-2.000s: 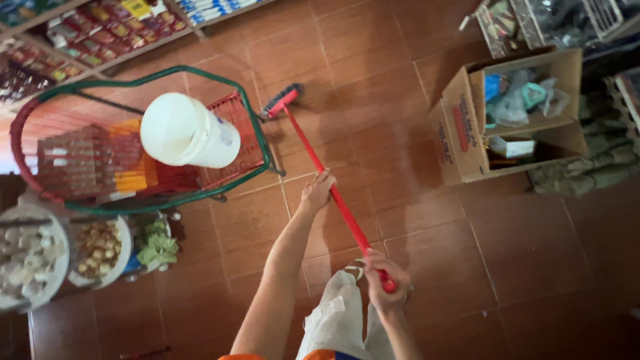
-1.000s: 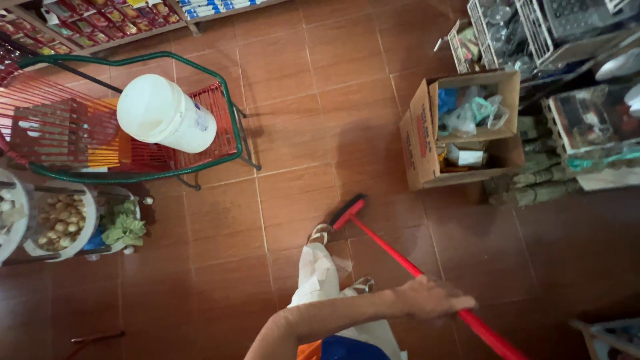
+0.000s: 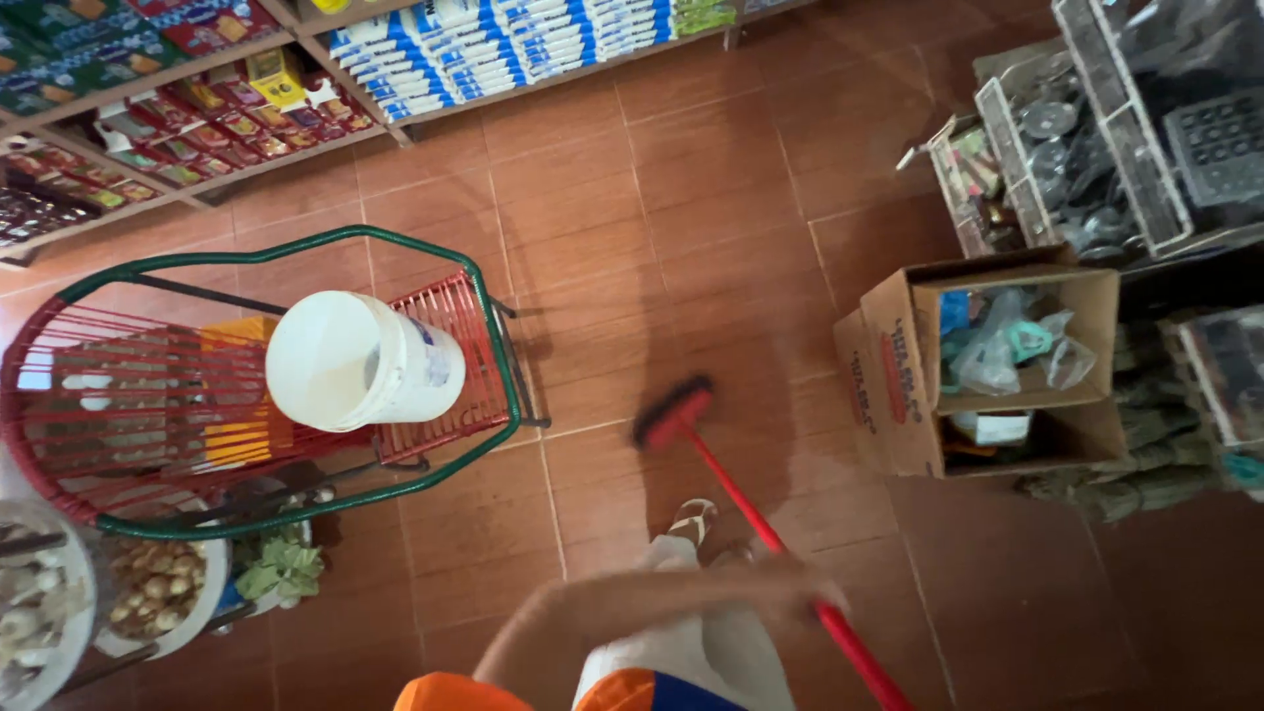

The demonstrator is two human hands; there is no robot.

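A push broom with a red head [image 3: 674, 413] and dark bristles stands on the brown tiled floor, a little ahead of my sandalled foot [image 3: 693, 520]. Its red handle [image 3: 748, 506] slants down and right, leaving the view at the bottom edge. My left hand [image 3: 805, 591], blurred, is closed around this handle, with the forearm crossing over my light trousers. My right hand is outside the view, and the upper end of the handle is hidden with it.
A green-and-red corded chair [image 3: 499, 360] holding a white bucket [image 3: 420, 370] stands left. Tubs of produce [image 3: 212, 592] sit below it. Stocked shelves [image 3: 553, 84] line the top. Right are an open cardboard box [image 3: 894, 370] and wire-edged trays [image 3: 1136, 128].
The broom head has moved from beside the chair to the floor near my feet, and since a second ago a little forward of them. My right hand, on the handle two seconds ago, has left the view.
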